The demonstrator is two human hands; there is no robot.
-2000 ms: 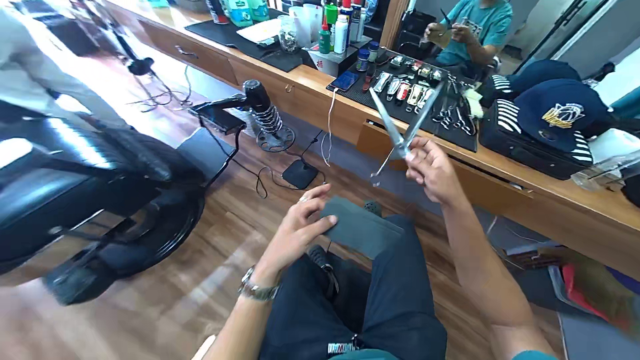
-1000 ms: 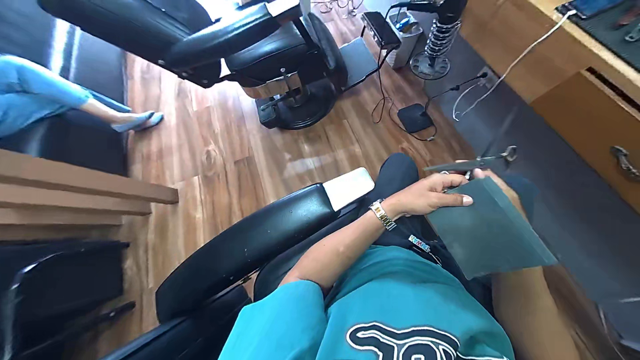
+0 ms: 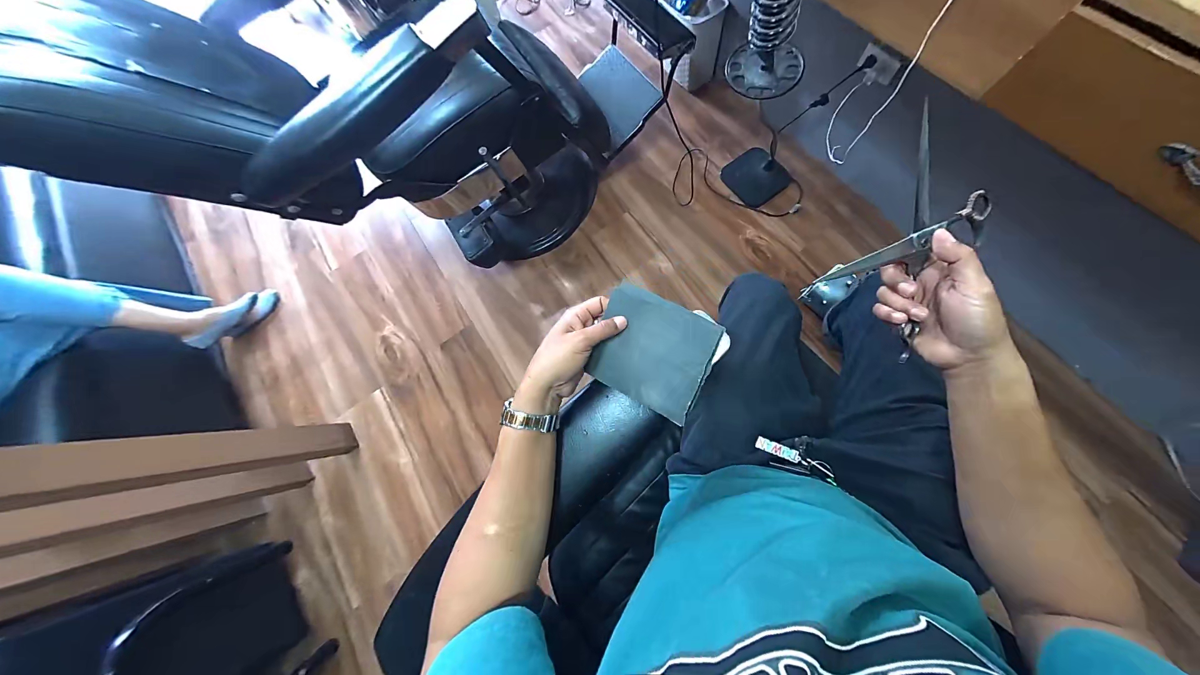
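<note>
My left hand (image 3: 569, 349) grips one edge of a dark grey-green sheet (image 3: 653, 352), perhaps sandpaper, held flat above the chair's armrest beside my left thigh. At the right, over my knee, my right hand (image 3: 947, 305) holds a pair of metal scissors (image 3: 919, 246). Their blades are spread wide, one pointing up and the other to the left, with a finger loop showing above the hand and part of the handle below it. Part of the handle is covered by my fingers. Sheet and scissors are apart.
A black barber chair (image 3: 525, 187) stands ahead on the wood floor. Near the wall are a coiled metal holder (image 3: 764, 66), a black plate (image 3: 756, 176) with cables, and a wooden drawer counter (image 3: 1078, 103). Another person's legs (image 3: 150, 319) rest at the left, behind wooden slats (image 3: 178, 459).
My hands have moved apart since one second ago, when they were close together at the sheet. The scissors are now spread wide to the right. The view has turned from the counter towards the floor.
</note>
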